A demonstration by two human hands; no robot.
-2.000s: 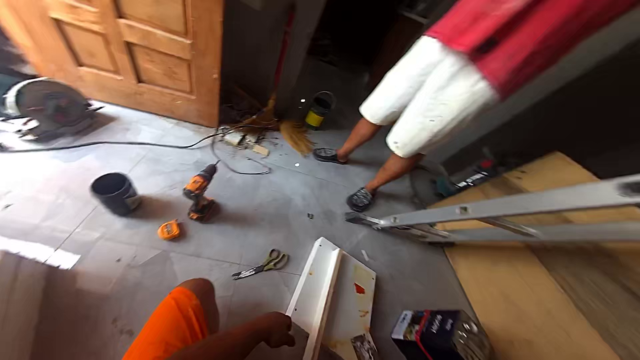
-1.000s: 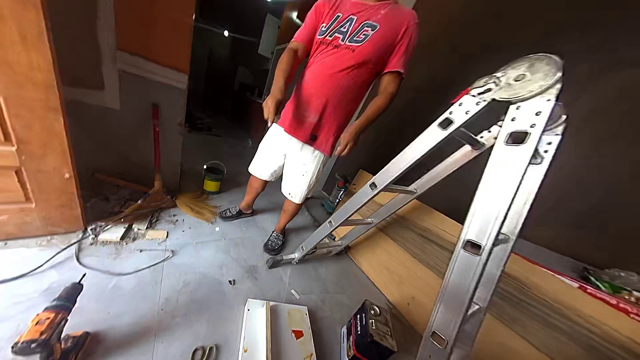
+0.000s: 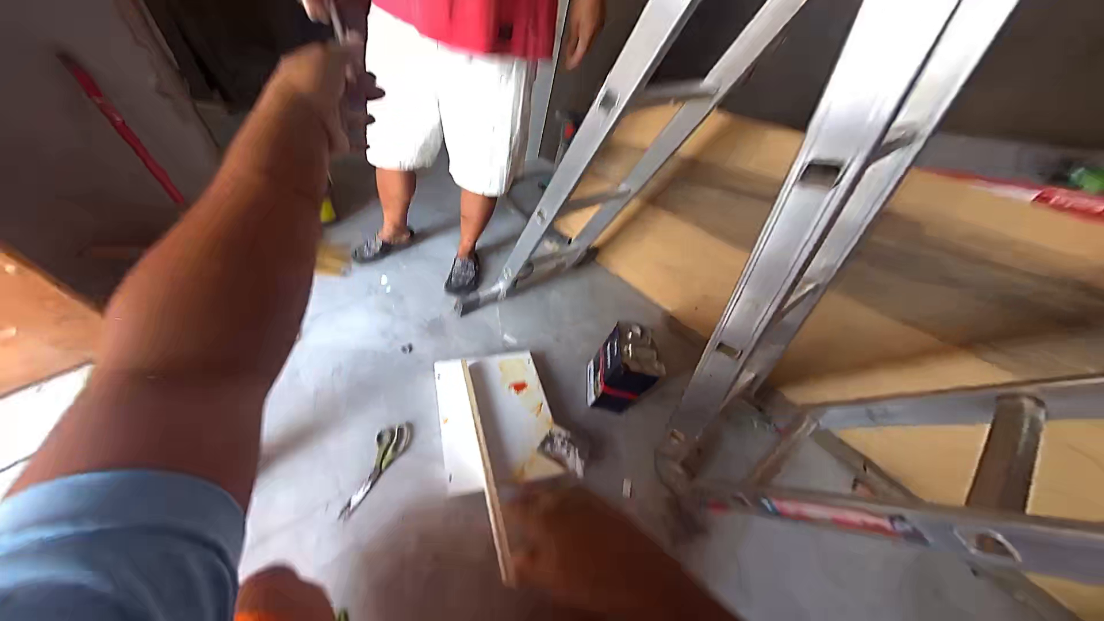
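Note:
My left hand (image 3: 332, 95) is stretched up and forward, beside the other person's hand and a thin light object (image 3: 336, 21); blur hides whether my fingers hold it. My right hand (image 3: 543, 535), dark and blurred, is at the near end of a narrow strip (image 3: 485, 448) standing along a white board (image 3: 453, 423); its grip is unclear. The board lies on the floor with reddish and yellow stains and a crumpled piece (image 3: 562, 448) at its right corner. Left of the board lie green-handled snips (image 3: 379, 466).
A person in white shorts (image 3: 448, 103) stands ahead. An aluminium folding ladder (image 3: 776, 224) rises at right over wood sheets (image 3: 906, 293). A dark box (image 3: 623, 371) sits right of the board. A red handle (image 3: 121, 129) leans at left.
My left arm now reaches up toward the other person; one second ago neither of my hands was in view. The view has tilted down again.

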